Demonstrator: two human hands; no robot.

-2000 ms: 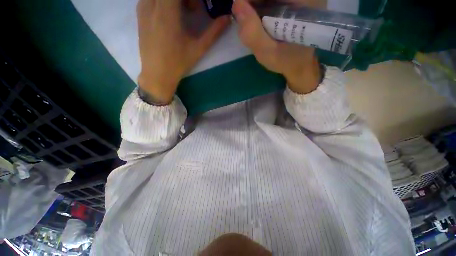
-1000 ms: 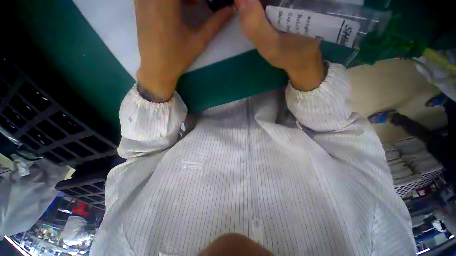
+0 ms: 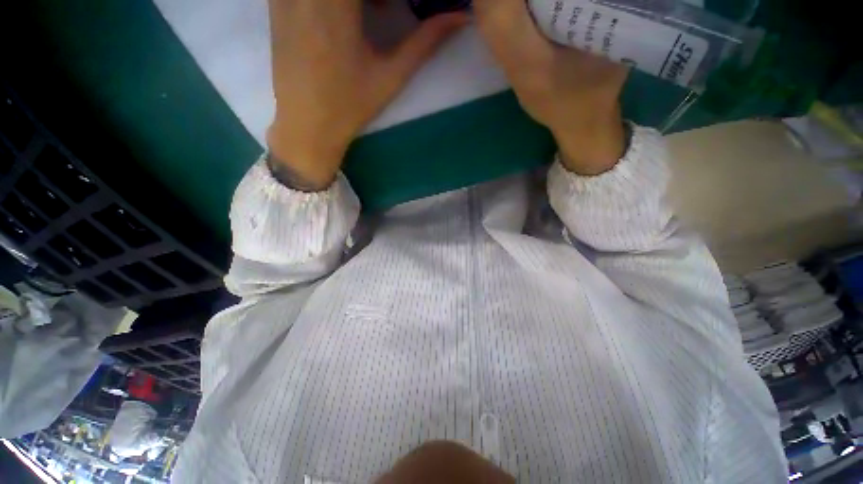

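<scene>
My left hand (image 3: 336, 71) is at the top edge of the picture, its fingers cut off there. It holds a small dark glossy housing (image 3: 441, 7), of which only the lower part shows between my hands. My right hand (image 3: 539, 66) holds a clear dispensing syringe (image 3: 629, 33) with a white label. The syringe lies slanted, its green cap (image 3: 757, 76) to the right. The needle tip is out of view. A white work sheet (image 3: 222, 47) lies under my hands.
The green bench edge (image 3: 435, 156) runs below my wrists. Black trays with square pockets (image 3: 85, 208) stand at the left. A yellowish hose (image 3: 842, 128) is at the right. Pale folded items in a white basket (image 3: 790, 336) are at the lower right. A grey-white cloth (image 3: 47, 364) hangs at the lower left.
My right hand and the syringe have moved slightly right, and the syringe up. The housing now shows less than two seconds ago. Feet that showed at the right one second ago are gone.
</scene>
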